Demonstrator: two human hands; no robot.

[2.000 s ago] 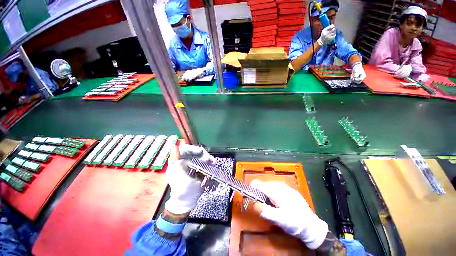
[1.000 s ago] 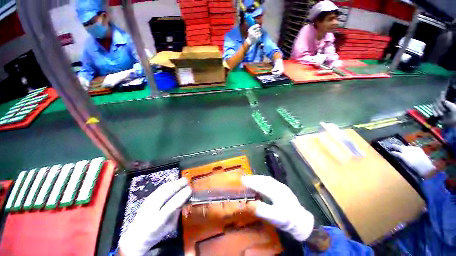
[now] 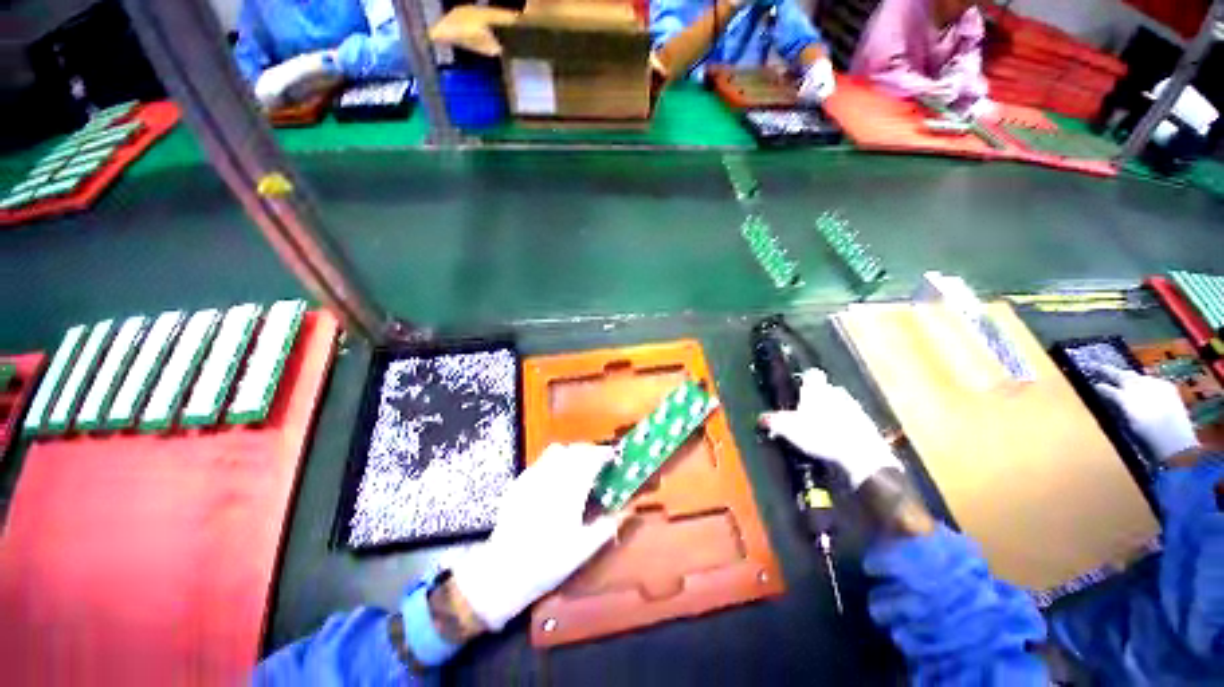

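Note:
My left hand (image 3: pixel 541 529), in a white glove with a blue band at the cuff, holds a green circuit board (image 3: pixel 655 443) with light pads tilted over the orange fixture (image 3: pixel 658 607). The three fixture pockets show no plates in their visible parts. My right hand (image 3: pixel 839 427), also gloved, lies on the black electric screwdriver (image 3: pixel 783 372) right of the fixture; how far its fingers close around it is unclear. The screwdriver's bit points toward me. The black screw tray (image 3: pixel 436 443) with silver-white screws is left of the fixture.
A red board (image 3: pixel 168 537) with a row of finished assemblies (image 3: pixel 168 365) is at left. A cardboard sheet (image 3: pixel 1000 456) lies at right, near another person's gloved hand (image 3: pixel 1148 413). Two circuit boards (image 3: pixel 769 251) lie on the green belt (image 3: pixel 537 222). A metal post (image 3: pixel 255 175) stands at left.
The piece held in both hands over the fixture now shows a green board face and is in my left hand only. My right hand has moved right onto the screwdriver.

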